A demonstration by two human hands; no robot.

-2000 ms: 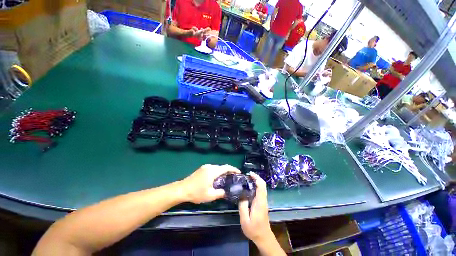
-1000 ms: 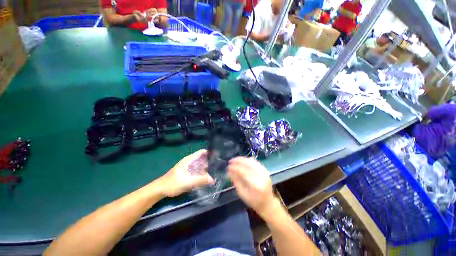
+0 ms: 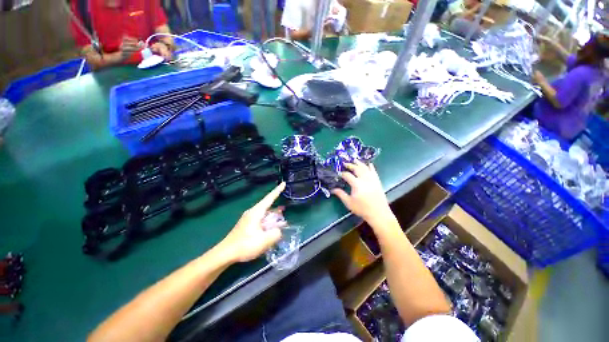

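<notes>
Black plastic housings (image 3: 170,187) stand in two rows on the green bench. A single black housing (image 3: 300,177) stands at the right end of the rows. Bagged housings (image 3: 350,150) in shiny film lie behind and to its right. My left hand (image 3: 257,230) holds a crumpled clear bag (image 3: 286,248) near the bench edge, its index finger pointing at the single housing. My right hand (image 3: 362,192) has its fingertips at the nearest bagged housing, thumb and fingers apart; whether it grips is unclear.
A blue bin (image 3: 180,127) holds black rods, with a glue gun (image 3: 224,90) on it. A large clear bag of black parts (image 3: 327,100) lies near a metal post (image 3: 407,50). A carton of bagged housings (image 3: 517,267) and blue mesh crate (image 3: 527,200) stand below. Workers sit beyond.
The housing held before now stands on the bench. The bag stays in my left hand. My right hand has moved to the bagged housings. The view has swung right.
</notes>
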